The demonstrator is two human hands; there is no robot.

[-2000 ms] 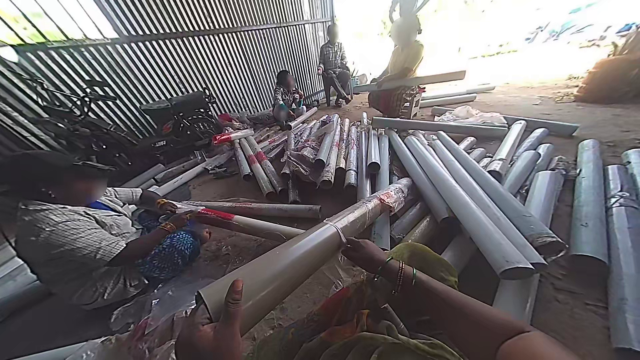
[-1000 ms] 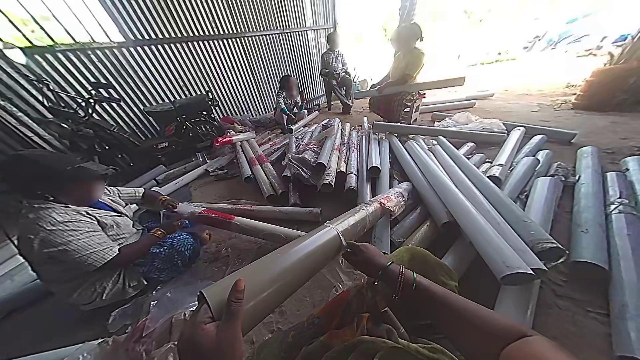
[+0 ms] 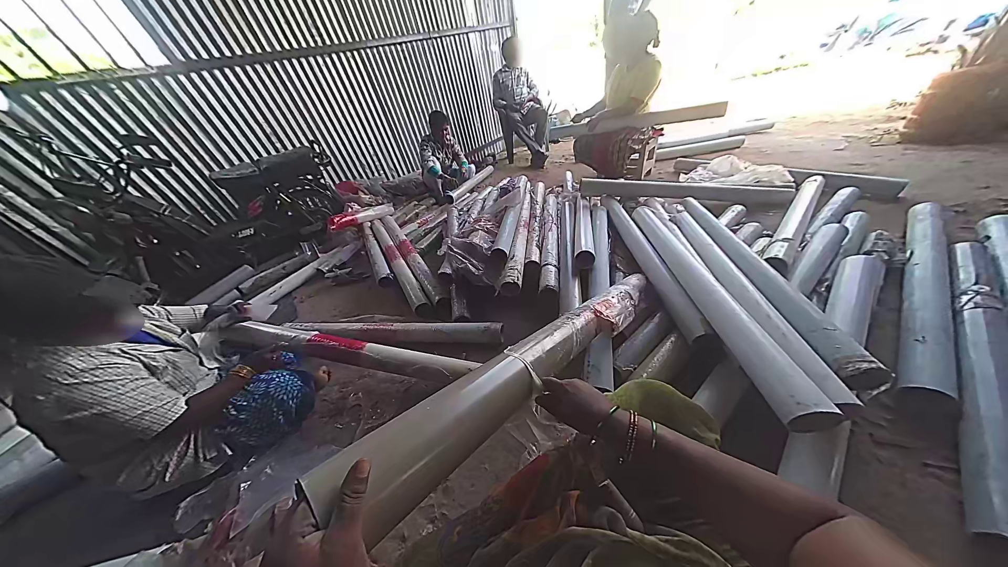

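A long grey pipe (image 3: 441, 425) lies slantwise across my lap, its near end open and its far part wrapped in clear plastic film (image 3: 587, 327) with red marks. My left hand (image 3: 331, 512) is at the near end, thumb up against the pipe's outside; the fingers are partly hidden at the rim. With bangles at the wrist, my right hand (image 3: 576, 403) grips a pale band (image 3: 526, 372) that runs around the pipe near the edge of the film. Patterned cloth (image 3: 543, 504) covers my lap beneath the pipe.
A co-worker (image 3: 118, 394) at the left handles another pipe (image 3: 370, 354) with a red mark. Many grey pipes (image 3: 740, 315) lie piled ahead and to the right. Parked two-wheelers (image 3: 268, 189) stand by the corrugated metal wall (image 3: 331, 79). Several people sit farther back.
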